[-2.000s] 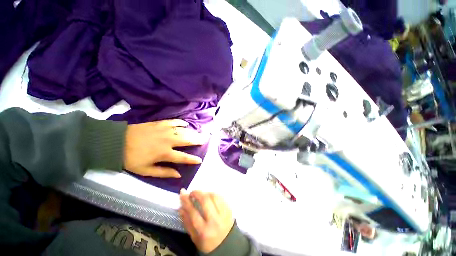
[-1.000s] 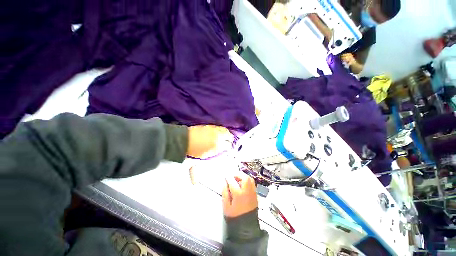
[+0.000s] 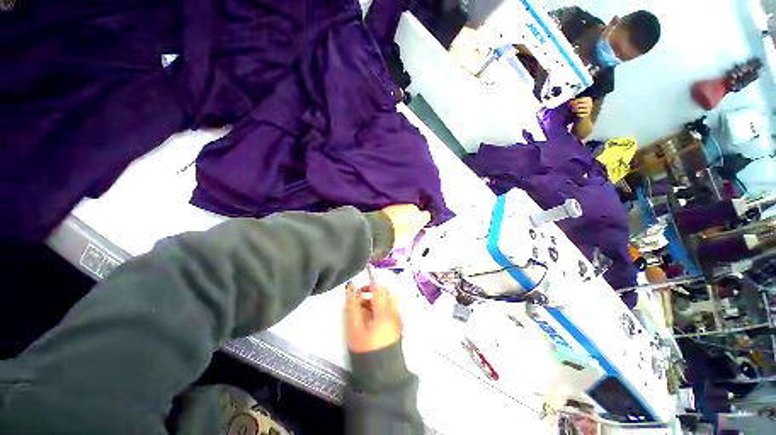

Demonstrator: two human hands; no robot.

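Observation:
A dark purple garment [image 3: 340,144] lies heaped left of the white sewing machine head [image 3: 527,246]. Its narrow, shiny edge [image 3: 428,286] shows beside the needle area, under bright glare. My left hand [image 3: 403,226] is closed on the garment at the near side of the heap, close to the machine's left end; its fingertips are partly hidden. My right hand [image 3: 374,316] is below it with bent fingers, its fingertips by the purple edge; glare hides whether it grips the cloth. Red and silver thread snips [image 3: 482,358] lie on the table right of the needle.
A ruler-marked table edge [image 3: 285,360] runs in front of me. More purple cloth [image 3: 562,183] lies behind the machine. A masked person [image 3: 596,64] sits at another white machine [image 3: 540,51] at top right. Cluttered shelves [image 3: 723,280] stand at the right.
My left hand has moved off the flat cloth, up and right to the heap near the machine. My right hand rose to the needle area, then moved slightly back left. The view has shifted.

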